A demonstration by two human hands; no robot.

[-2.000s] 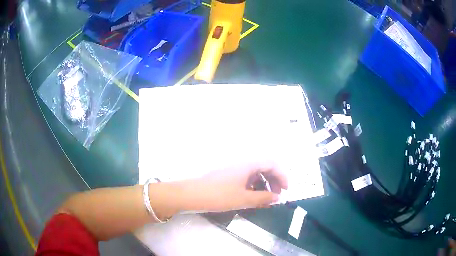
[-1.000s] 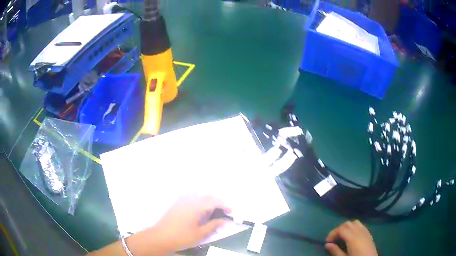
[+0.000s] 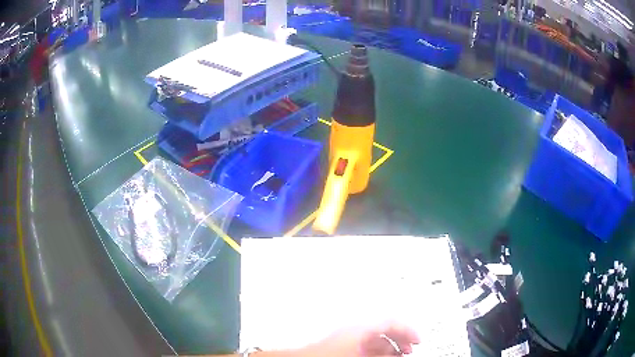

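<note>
My left hand (image 3: 388, 342) lies over the lower part of the white drawing sheet (image 3: 341, 286), which glares almost blank. A thin pale item shows at its fingers, and the hand is blurred and washed out, so its hold cannot be told. A bracelet shows at the wrist at the bottom edge. My right hand is out of the picture. The black harness bundle (image 3: 496, 322) lies right of the sheet with white labels, and its white-tipped ends (image 3: 604, 296) fan out at the far right, cut off by the lower edge.
A yellow heat gun (image 3: 354, 150) stands behind the sheet. A blue bin (image 3: 268, 185) and a clear sample bag (image 3: 163, 230) are at left. A blue file tray (image 3: 257, 97) with papers is behind them. Another blue bin (image 3: 581, 174) with papers is at right. An aisle runs far left.
The view has tilted up, so the sheet and bundle sit lower and more background shows. My right hand, the black cable and its label near the front have left the picture.
</note>
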